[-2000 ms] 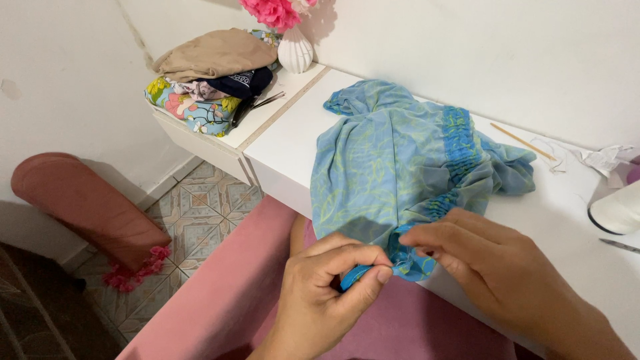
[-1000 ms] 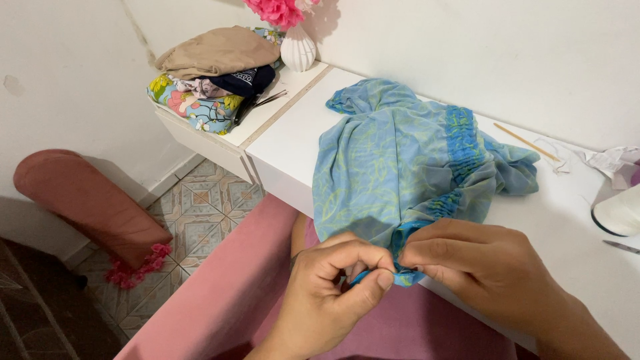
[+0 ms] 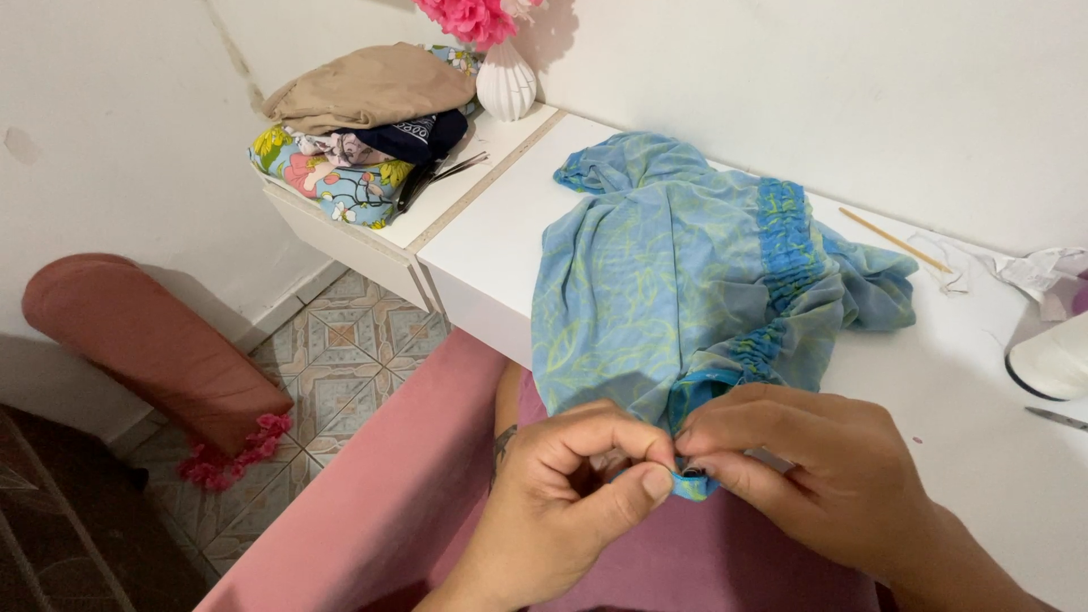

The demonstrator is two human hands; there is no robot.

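Note:
A blue garment with a yellow-green pattern and gathered elastic bands [image 3: 629,280] lies across the white table, its near edge hanging over the front. My left hand [image 3: 586,484] pinches the bright blue edge of the cloth between thumb and forefinger. Close against it, my right hand [image 3: 782,459] grips the same edge, thumb and fingertips together. A small dark thing shows at the right fingertips; what it is cannot be told. Part of the blue edge is hidden behind the fingers.
Folded fabrics [image 3: 374,85] and black-handled scissors [image 3: 416,183] lie at the back left, beside a white vase [image 3: 507,82] with pink flowers. On the right are a wooden stick [image 3: 892,239], crumpled white paper [image 3: 1037,270], a white cylindrical object [image 3: 1054,361] and a metal blade tip [image 3: 1054,417].
The fingertips of both hands have come closer together at the blue edge since the earliest frame. The rest of the garment lies much as before.

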